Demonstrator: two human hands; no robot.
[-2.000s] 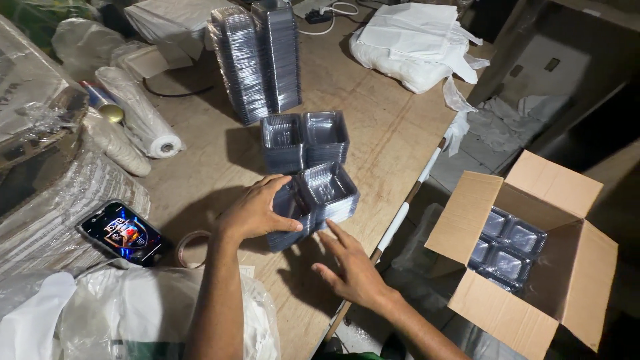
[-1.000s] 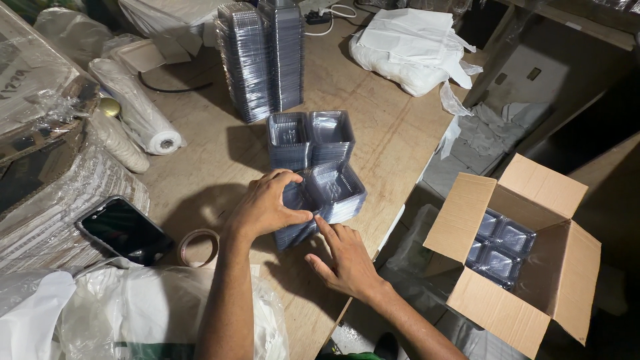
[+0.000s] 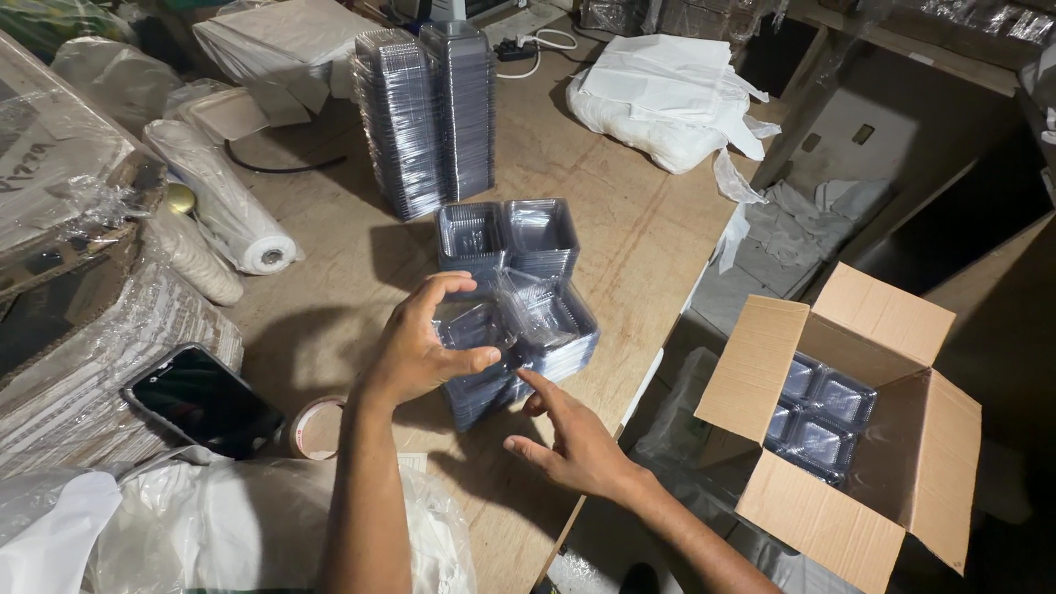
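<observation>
Clear plastic containers with hinged lids stand in nested stacks on the wooden table. My left hand (image 3: 421,342) curves round the left side of the front stack (image 3: 483,388), thumb and fingers apart; whether it touches the top container is unclear. Over the right half of that stack lies a tilted, blurred clear piece (image 3: 540,309). My right hand (image 3: 569,441) is just in front of the stack, index finger extended toward its near edge, holding nothing. Directly behind is another low stack (image 3: 540,235). Farther back rise two tall stacks (image 3: 400,124) of the same kind.
An open cardboard box (image 3: 887,445) with dark-looking plastic containers (image 3: 846,400) stands right, beyond the table edge. A phone (image 3: 202,400), tape roll (image 3: 318,429) and plastic bags (image 3: 247,520) are near left. A film roll (image 3: 223,202) lies farther back; white bags (image 3: 660,99) lie at back right.
My left hand has opened away from the front stack's top, its thumb and fingers wider apart. A clear piece now sits tilted over the stack's right half. The phone's screen has gone dark.
</observation>
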